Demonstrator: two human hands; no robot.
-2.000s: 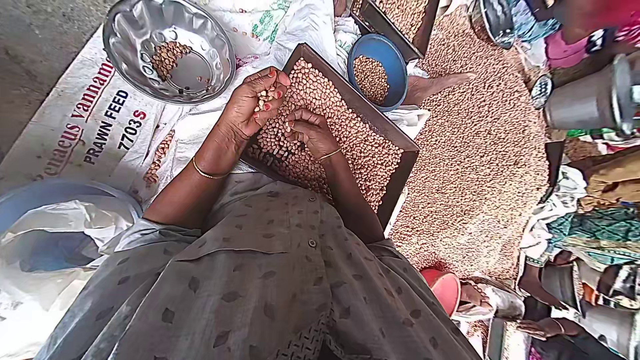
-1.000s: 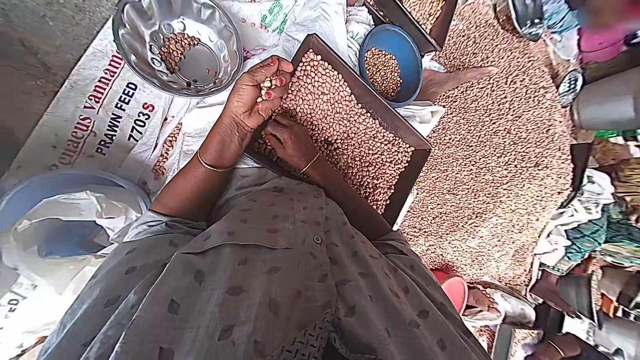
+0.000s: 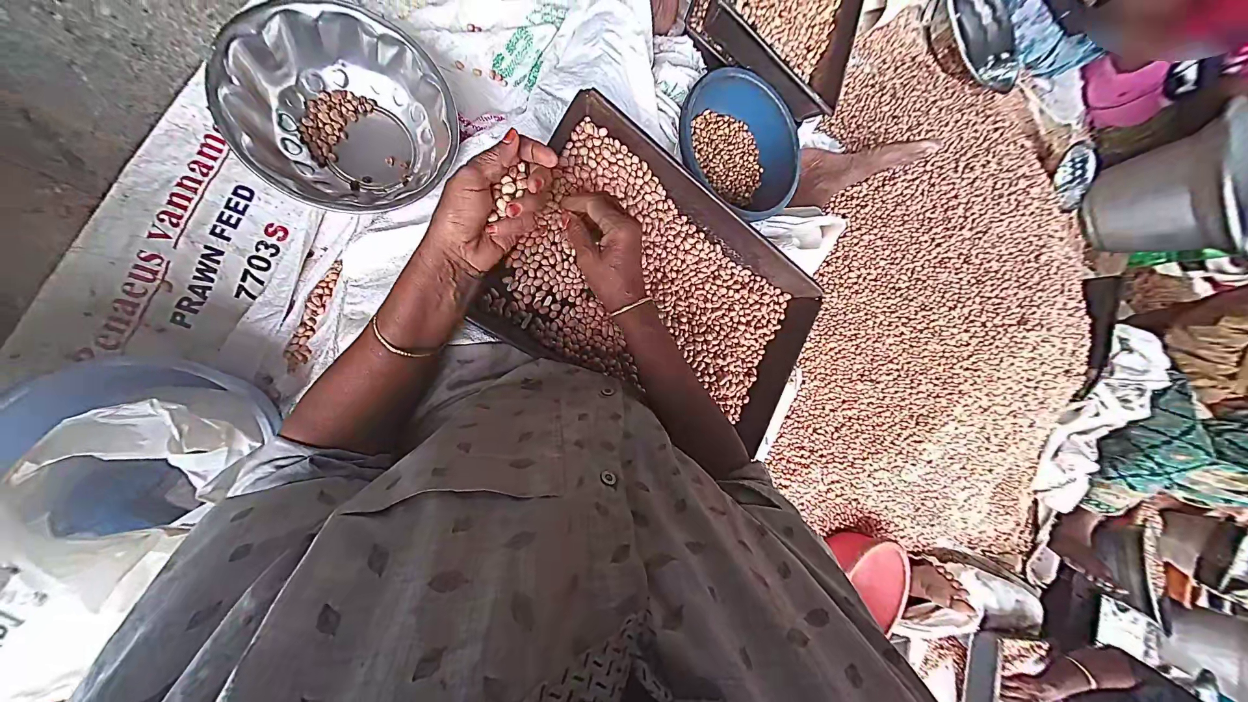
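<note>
My left hand, palm up with curled fingers, holds several pale shelled nuts, which look like peanuts. Just to its right, my right hand is over the nuts in the dark rectangular tray, thumb and forefinger close together; whether a nut is between them cannot be told. Reddish-brown nuts fill most of the tray, thinner at its lower left side. A fluted metal bowl with a small heap of nuts stands at upper left. Beyond the tray, a blue bowl holds more nuts.
A large heap of nuts spreads over the floor on the right. A second dark tray is at the top, a blue tub at lower left, a red bowl at lower right. Other people sit along the right; a printed sack lies left.
My right hand has moved up and right from its place low beside my left hand one second ago. My left hand still holds nuts.
</note>
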